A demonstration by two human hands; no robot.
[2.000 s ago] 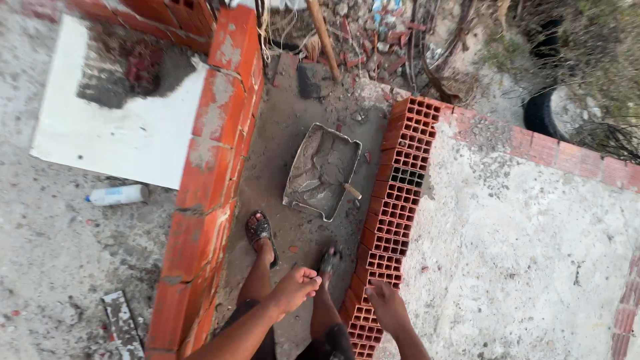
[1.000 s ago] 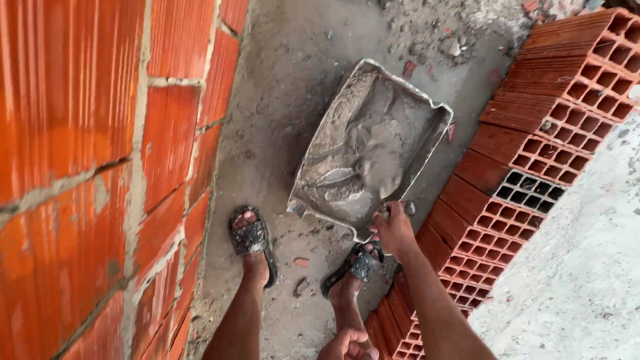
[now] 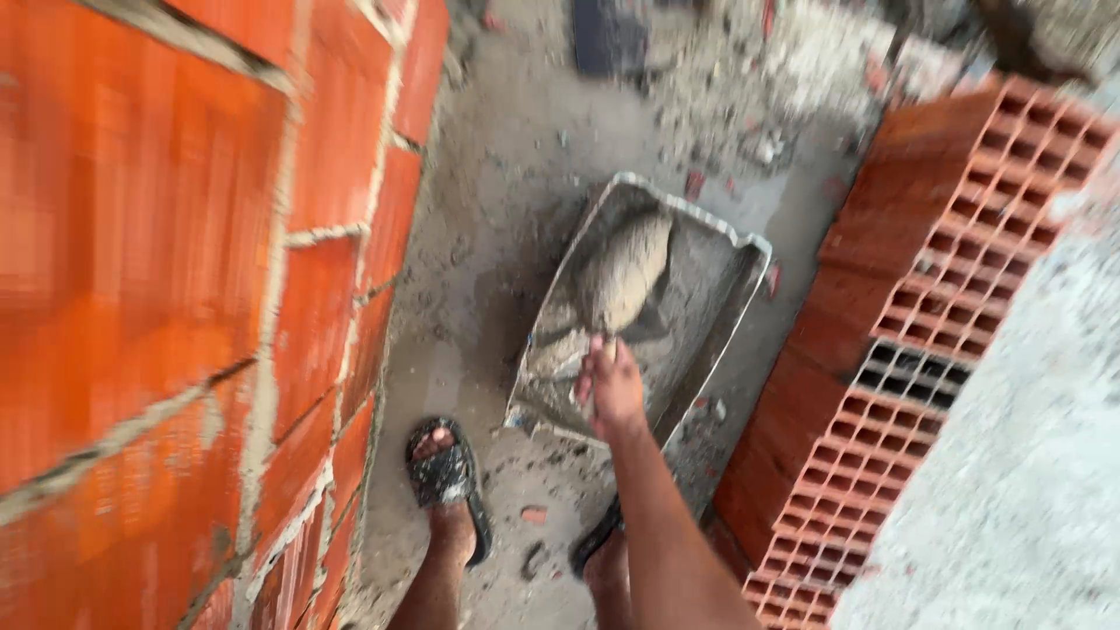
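Observation:
My right hand [image 3: 612, 385] is closed around the handle of a mason's trowel, whose blade carries a heap of wet mortar [image 3: 628, 267]. Hand and trowel are over a rectangular mortar tub [image 3: 724, 360] with a ragged rim, which lies on the ground in front of my feet and holds grey mortar. The blade itself is hidden under the load. My left hand is outside the frame.
At left rises a wall of orange hollow bricks [image 3: 319, 324] with mortar joints. A stepped row of hollow bricks [image 3: 910, 297] edges a rough pale slab [image 3: 1006, 490] at right. My sandalled feet [image 3: 442, 472] stand on wet ground. A dark block [image 3: 610, 37] lies beyond the tub.
My right hand has moved from the tub's near corner to over the tub, and the trowel now bears mortar. My left hand, seen low in the earlier frames, has left the view.

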